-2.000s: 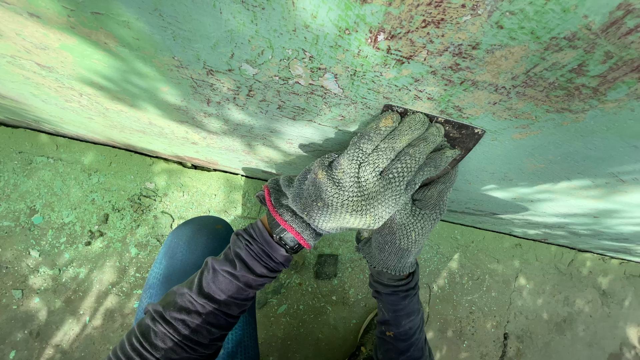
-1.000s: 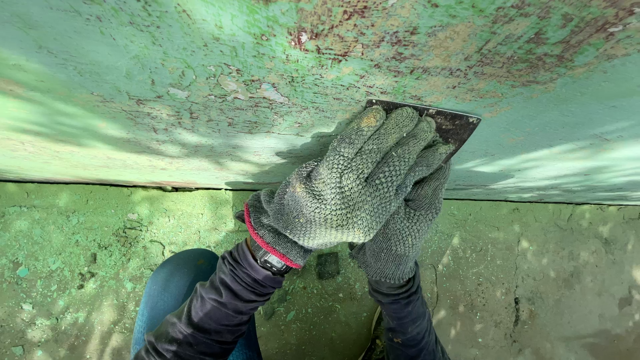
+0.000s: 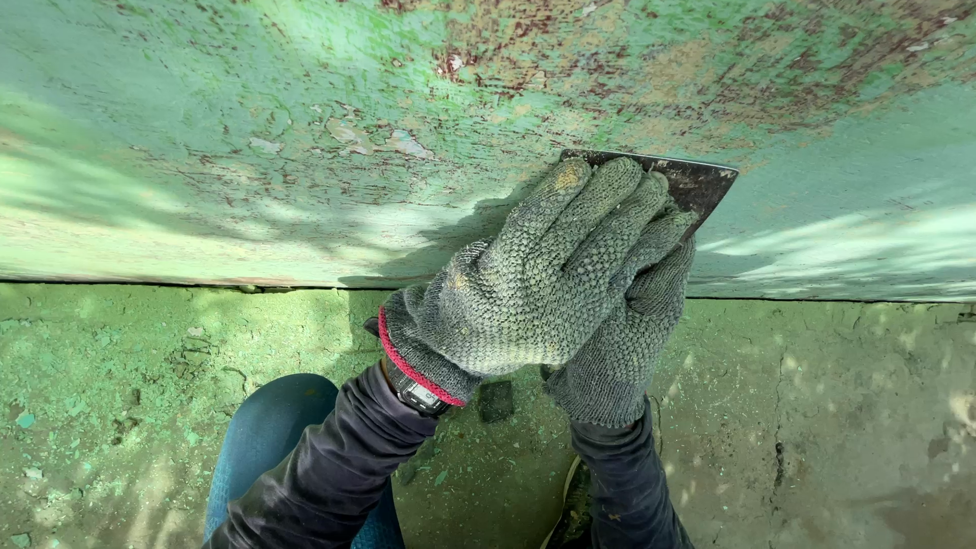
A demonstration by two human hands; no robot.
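A broad, dark metal scraper blade (image 3: 698, 185) lies with its far edge against a wall (image 3: 290, 175) of worn green paint, where reddish-brown and tan patches show through. My left hand (image 3: 541, 274), in a grey knit glove with a red cuff edge, lies on top with its fingers pressed flat on the blade. Beneath and to the right of it, my right hand (image 3: 640, 343), gloved too, grips the scraper from below. The tool's handle, if any, and most of the right fingers are hidden by the left hand.
Below the wall runs a concrete floor (image 3: 839, 427) strewn with green paint flakes, cracked at the right. A small dark square piece (image 3: 496, 402) lies between my forearms. My knee (image 3: 274, 427) is at lower left, a shoe (image 3: 573, 503) at the bottom.
The view has shifted a little, bringing more floor into sight. Both hands remain on the scraper, which stays against the wall throughout.
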